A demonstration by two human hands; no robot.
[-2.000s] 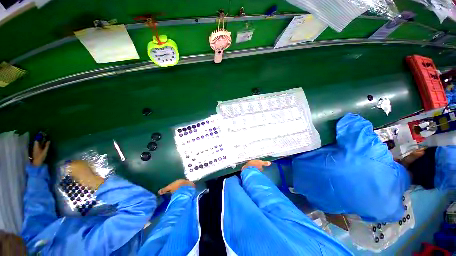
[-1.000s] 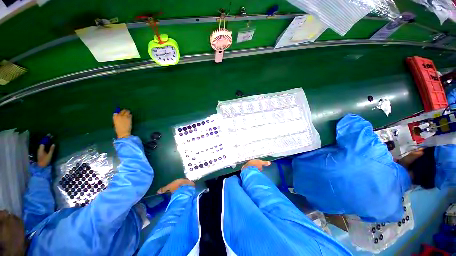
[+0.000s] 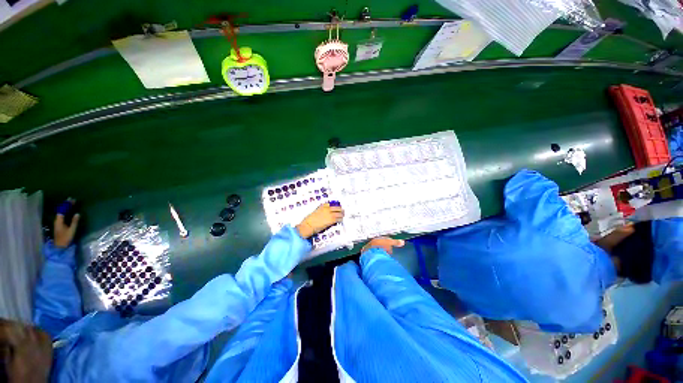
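Note:
The white parts tray [image 3: 283, 213] with rows of small dark discs lies on the green bench in front of me. A neighbour's hand [image 3: 323, 218] with a blue fingertip cover reaches onto it from the left. The larger clear empty blister tray [image 3: 404, 183] overlaps or adjoins its right side. My right hand [image 3: 383, 244] rests at the bench edge below the trays; whether it grips anything is unclear. My left hand is hidden behind the neighbour's blue sleeve.
Several loose discs [image 3: 227, 214] and a whitish stick [image 3: 178, 221] lie left of my tray. The neighbour's filled tray [image 3: 126, 269] is farther left. Another disc [image 3: 335, 142] lies behind the trays. A person in blue [image 3: 524, 262] sits at right, near a red bin [image 3: 639, 123].
The neighbour's hand has come from the left onto my tray, and the sleeve now covers my left hand. The disc behind the trays has shifted left. My right hand has not moved.

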